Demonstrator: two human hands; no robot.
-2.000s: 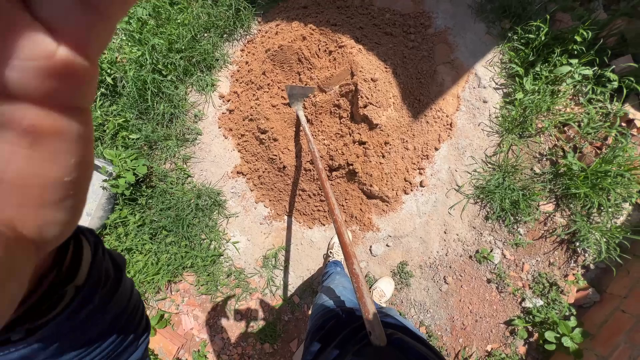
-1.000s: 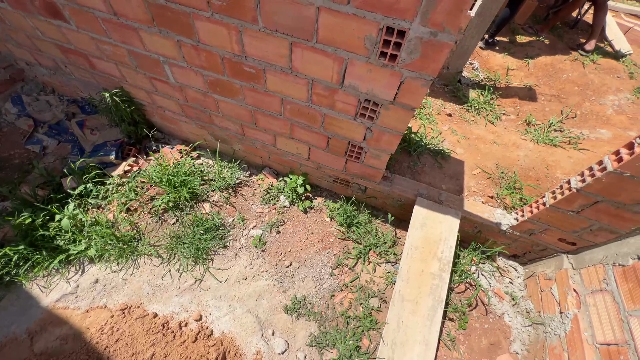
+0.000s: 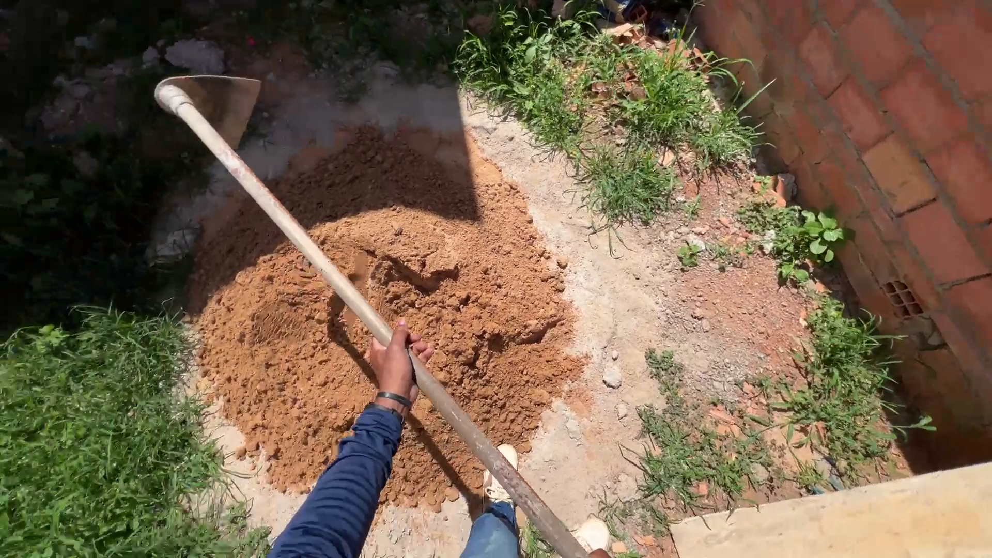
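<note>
My left hand grips the middle of the long wooden handle of a hoe. The handle slants from lower right to upper left, and the metal hoe blade is raised at the upper left, beyond the soil mound. Only a sliver of my right hand shows at the bottom edge, against the handle's lower end; the rest of it is out of frame. Below the handle lies a broad mound of reddish-brown, sandy soil, hollowed near its middle and partly in shadow.
My shoes stand at the mound's near edge. Grass grows at the left, with weeds and rubble at upper right. A hollow-brick wall runs along the right; a pale slab lies at lower right.
Two seconds ago the hoe blade was on the mound and my left hand was up close to the camera. Now that hand holds the handle and the blade is raised. The view swung away and back.
</note>
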